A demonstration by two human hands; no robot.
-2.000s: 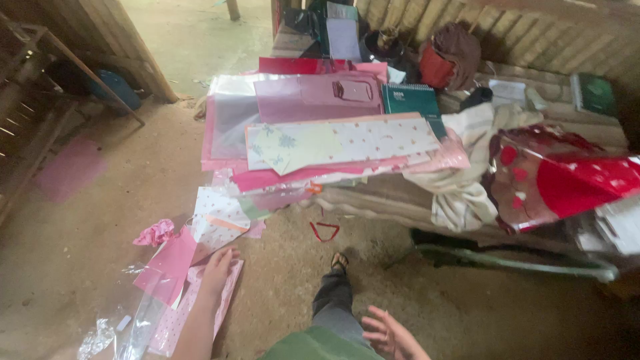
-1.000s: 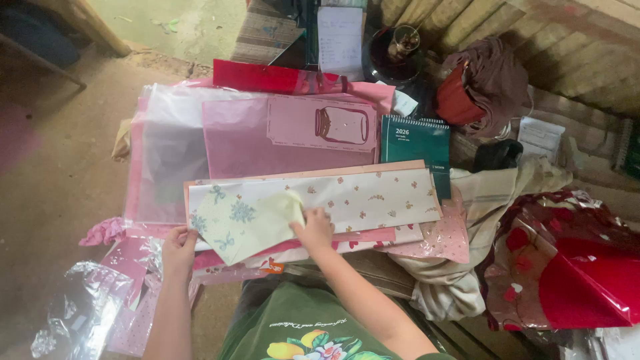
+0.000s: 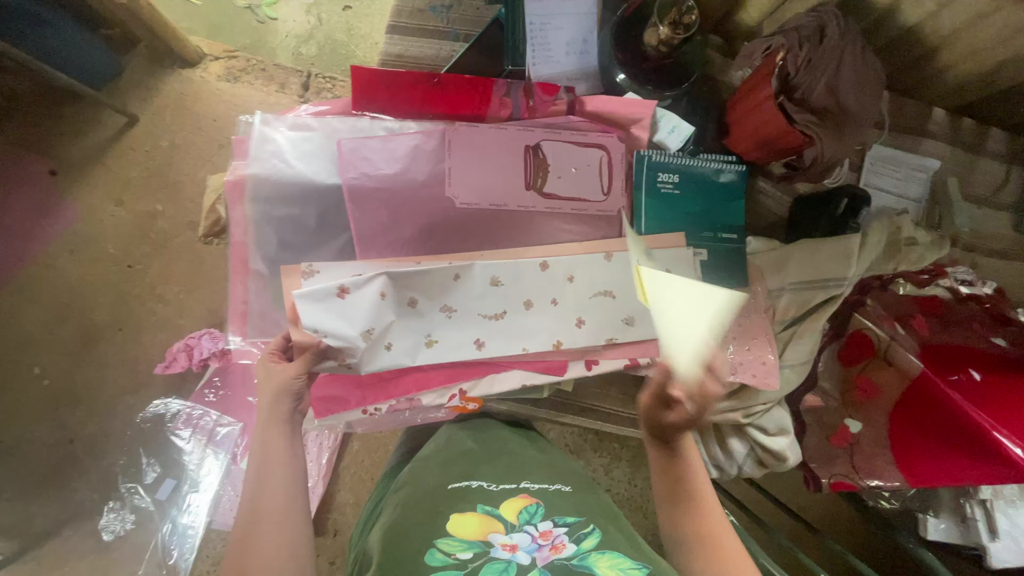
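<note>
My left hand (image 3: 290,372) pinches the lower left corner of a white floral-print paper sheet (image 3: 496,308), which lies over a peach sheet (image 3: 293,280). In my right hand (image 3: 678,400) is a pale yellow sheet (image 3: 692,316), raised above the right end of the floral paper and partly blurred. Behind them a pink plastic sheet with a jar print (image 3: 400,188) rests on clear plastic sheets (image 3: 292,208). Under the floral paper, toward me, lie a bright pink sheet (image 3: 432,384) and a sheet with heart prints.
A green spiral planner (image 3: 688,200) is at the right of the pile, near a cream cloth (image 3: 768,416) and a red printed plastic bag (image 3: 952,400). A red sheet (image 3: 424,94) lies at the back. Crumpled clear plastic (image 3: 176,472) and a pink scrunchie-like cloth (image 3: 192,350) are at left.
The pale yellow sheet lay over the left end of the floral paper; my right hand has lifted it and carried it right. My left hand still holds the left corner. The view has come closer.
</note>
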